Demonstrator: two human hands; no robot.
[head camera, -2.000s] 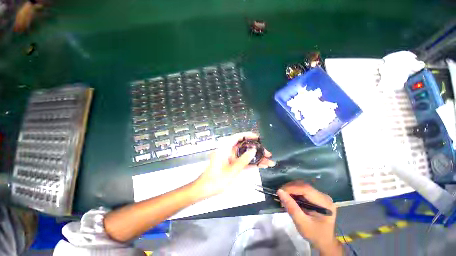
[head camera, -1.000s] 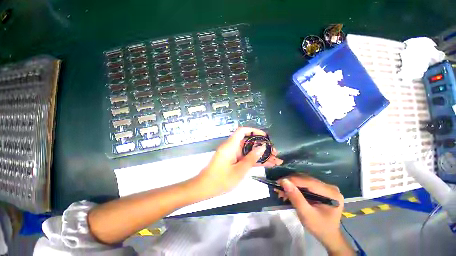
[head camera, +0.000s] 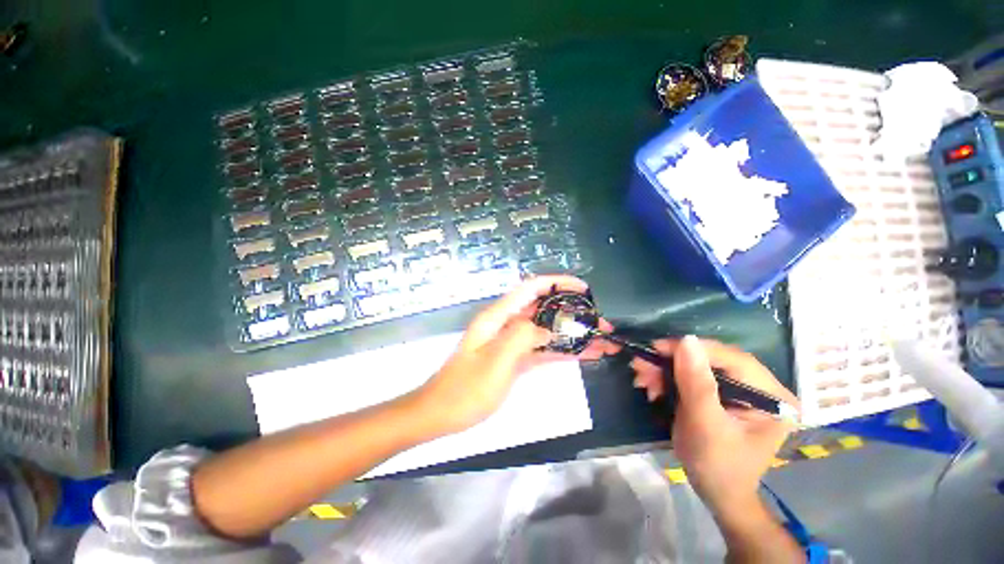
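Observation:
My left hand (head camera: 501, 347) holds a round housing sub-assembly (head camera: 568, 322) between its fingertips, above the top right part of a white paper sheet (head camera: 319, 391). The housing is black-rimmed with a light, shiny part inside. My right hand (head camera: 716, 413) grips dark tweezers (head camera: 727, 388) like a pen. Their tip points left and reaches the right edge of the housing; whether it touches is too small to tell. A clear blister tray (head camera: 380, 187) with rows of brown-red and whitish rectangles lies beyond the paper.
A blue bin (head camera: 820, 215) holds white pieces (head camera: 721, 198). Two round housings (head camera: 680, 86) sit behind it. Stacked blister trays (head camera: 55, 297) stand at far left. A marked white sheet (head camera: 848, 364), a white syringe (head camera: 952, 386), a white lump (head camera: 925, 105) and a blue box (head camera: 974, 253) are at right.
My right hand has moved slightly up and right, and the tweezers' tip has risen from below my left hand to the housing. My left thumb has moved off the housing's face.

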